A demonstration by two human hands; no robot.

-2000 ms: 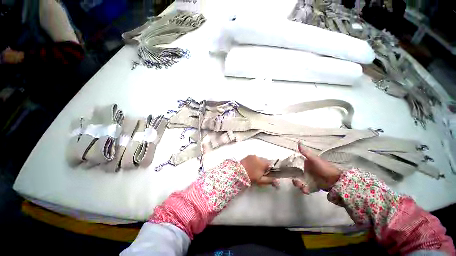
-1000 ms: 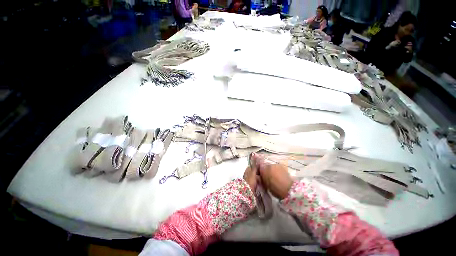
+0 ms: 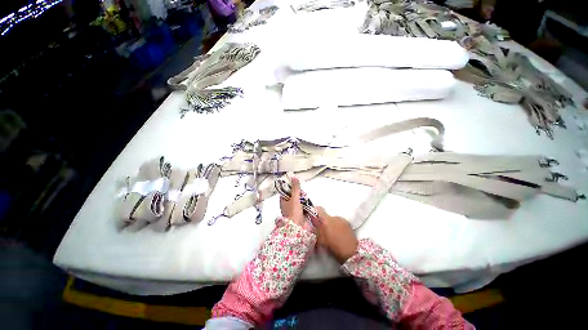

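Note:
My left hand holds a small folded loop of beige strap upright, its dark-edged folds showing above the thumb. My right hand is closed at the lower side of the same fold, close against the left hand. A length of strap runs from near my right hand up and right to a metal hook. Behind lies the strap pile, with metal hooks at both ends. Left of my hands are folded strap bundles with white bands round their middles.
Two long white rolls lie behind the strap pile. Bunched straps with hooks lie at the back left, and more gathered straps along the right edge. A person's purple sleeve shows at the far left end.
My hands have moved left and turned, and the folded strap now stands up in the left hand. A strap length now lies diagonally beside my right hand. The camera view has shifted.

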